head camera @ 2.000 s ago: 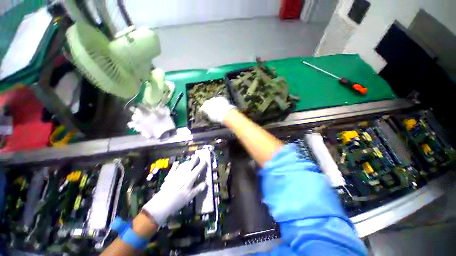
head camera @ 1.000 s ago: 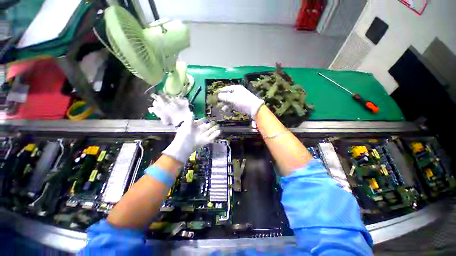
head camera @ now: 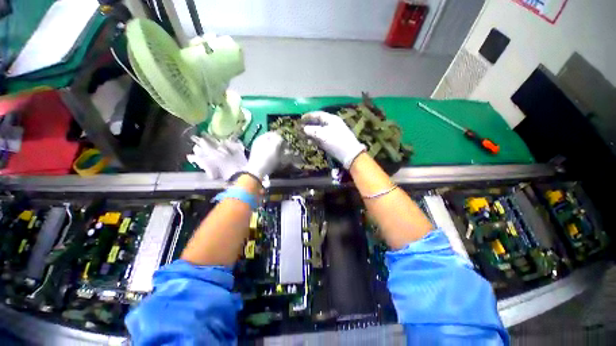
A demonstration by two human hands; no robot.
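Observation:
My gloved left hand (head camera: 266, 155) is at the left edge of the small-parts bin (head camera: 275, 121), its fingertips over the olive-grey clips (head camera: 307, 154). My gloved right hand (head camera: 334, 137) is over the same bin, fingers curled down at the clips near its back right. The frames do not show whether either hand holds a clip. The large-parts bin (head camera: 378, 135), heaped with longer olive-grey pieces, stands just right of my right hand. Below my arms lies a circuit board with a silver heat sink (head camera: 292, 240).
More boards in black carriers stand on the conveyor to both sides. The silver rail (head camera: 128, 181) runs behind them. On the green mat are a pale green fan (head camera: 182, 67), spare white gloves (head camera: 219, 158) and a screwdriver (head camera: 479, 140). A dark machine is at the far right.
My left hand has moved from the board up to the small-parts bin. My right hand stays over that bin. The view has shifted slightly.

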